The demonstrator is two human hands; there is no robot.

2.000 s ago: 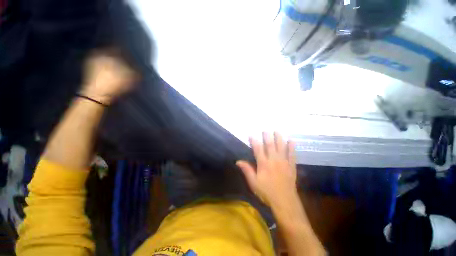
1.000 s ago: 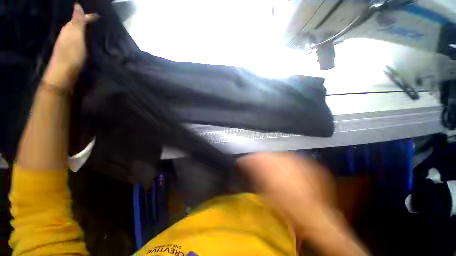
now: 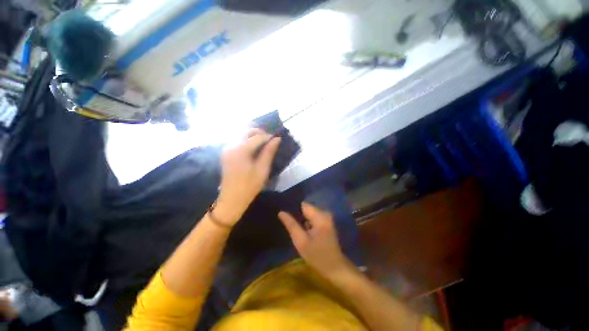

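Note:
A black garment [image 3: 161, 187] runs from the far left over the front of the white sewing table, its narrow end lying at the middle of the table edge. My left hand [image 3: 248, 158] rests on that end, thumb and fingertips pinching the cloth. My right hand [image 3: 314, 234] is just right of it, in front of the table edge, thumb and fingers apart, with nothing seen in it. The sewing machine [image 3: 187, 55] stands behind, with blue lettering. Its needle area is hard to make out in the glare.
Thread snips [image 3: 374, 59] lie on the table at upper right, and black scissors handles [image 3: 500, 48] lie farther right. A dark green fluffy bundle [image 3: 79, 44] sits on the machine head. A blue frame [image 3: 504, 143] and a brown panel [image 3: 420, 236] are below the table.
The view has swung right. My left hand has come from the far left cloth to the garment's narrow end. My right hand has left the cloth and is apart from it.

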